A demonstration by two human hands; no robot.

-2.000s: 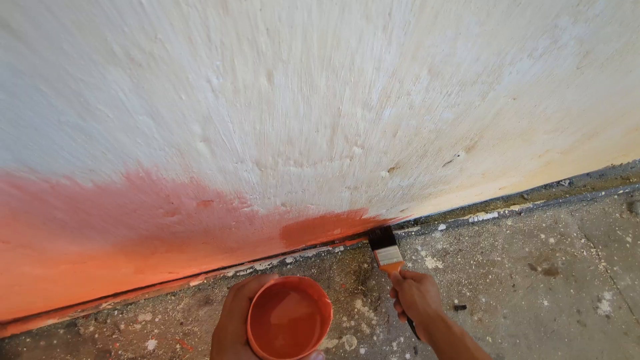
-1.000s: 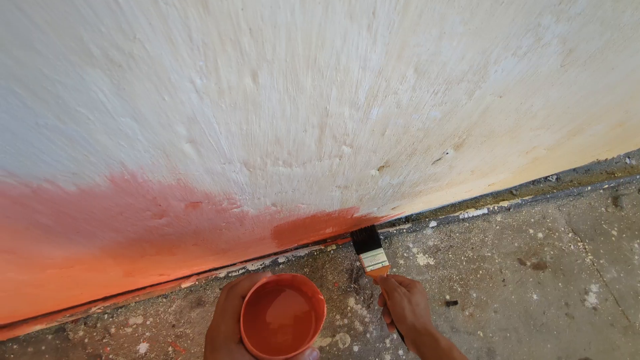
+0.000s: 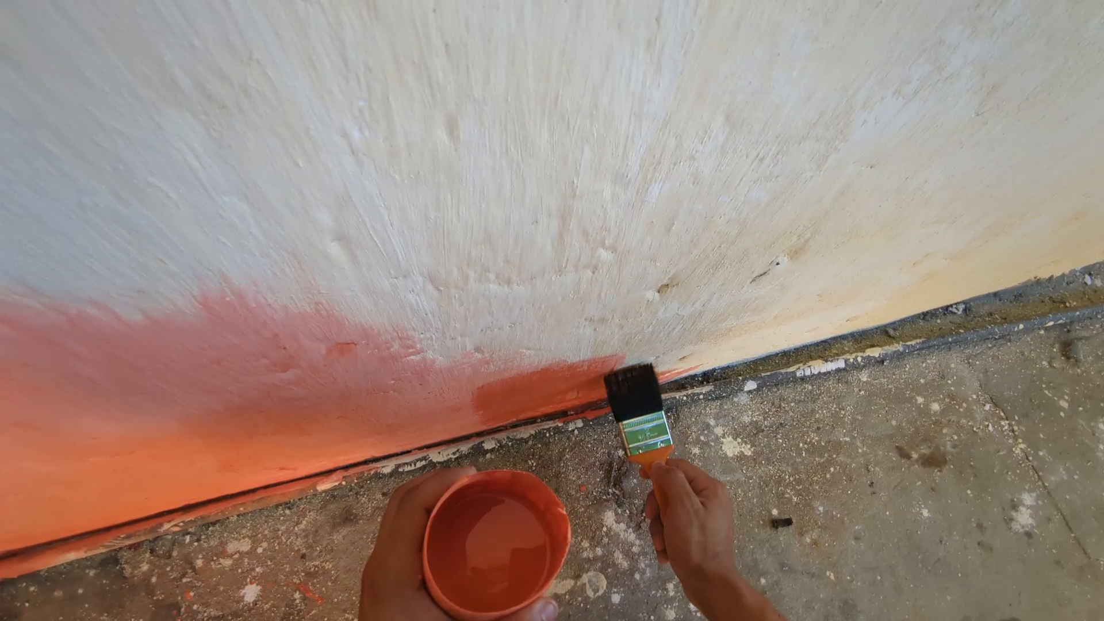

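Note:
My left hand (image 3: 404, 552) is wrapped around a round container of orange-red paint (image 3: 493, 543) at the bottom middle, with its thumb at the lower right of the rim. My right hand (image 3: 693, 517) grips the orange handle of a flat paintbrush (image 3: 640, 410) with dark bristles and a green-and-silver ferrule. The bristle tips are at the foot of the whitish wall (image 3: 535, 172), by the right end of a fresh orange-red patch (image 3: 552, 388). Whether they touch the wall cannot be told. Orange-red paint covers the lower left of the wall.
A rough concrete floor (image 3: 862, 483) spattered with paint spots runs along the wall's base. A narrow dark gap and ledge (image 3: 914, 332) separate the wall from the floor. One small dark scrap (image 3: 781, 522) lies on the floor to the right of my right hand.
The brush has shifted slightly along the wall's foot and its bristles are now nearer the right end of the fresh patch than one second ago. Both hands keep their holds.

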